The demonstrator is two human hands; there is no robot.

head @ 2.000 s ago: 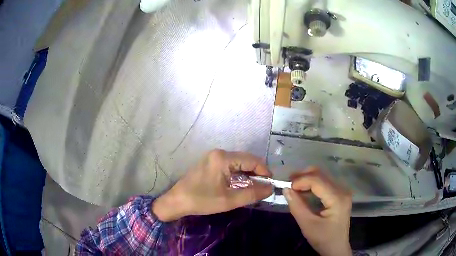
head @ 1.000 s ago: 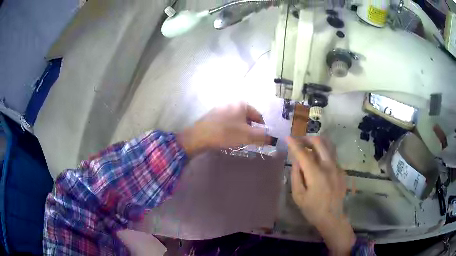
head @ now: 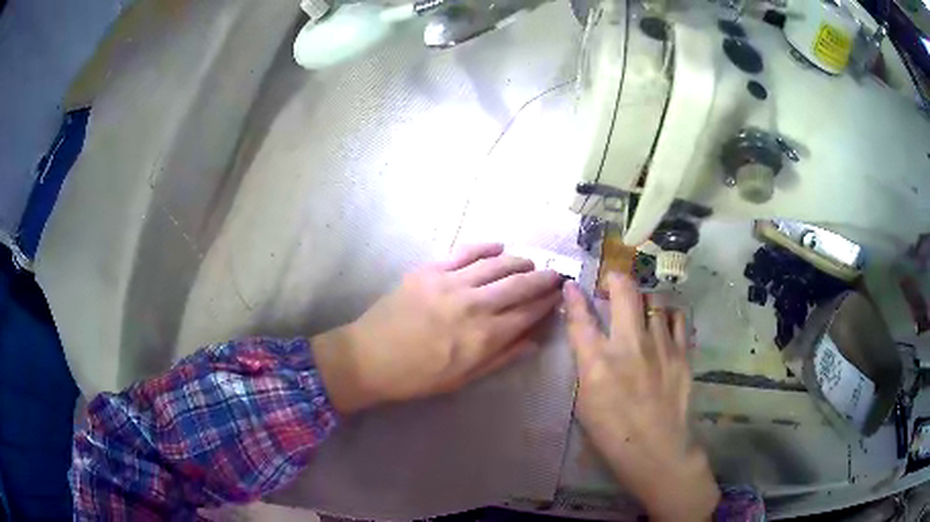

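Observation:
The large beige-grey garment panel (head: 275, 235) lies flat left of the needle. A white care label (head: 559, 267) lies on it beside the presser foot (head: 589, 232), with a small dark tab at its lower edge, partly under my fingers. My left hand (head: 449, 321) rests palm down on the panel, its fingertips at the label's lower edge. My right hand (head: 637, 382) is right of it, fingers spread, one fingertip near the tab and the others below the orange-tan block (head: 616, 257). Neither hand is visibly gripping anything.
The cream sewing machine (head: 704, 112) stands at upper right. A white lamp head (head: 342, 36) is at the top. On the right are a small tray (head: 811, 248), a pile of black tabs (head: 783, 291) and a beige label holder (head: 855, 362). Blue cloth (head: 36, 336) hangs at far left.
Both hands have moved up from the table's front edge to beside the presser foot. The label, earlier held between them, now lies on the panel. A brown fold seen one second ago is now flat.

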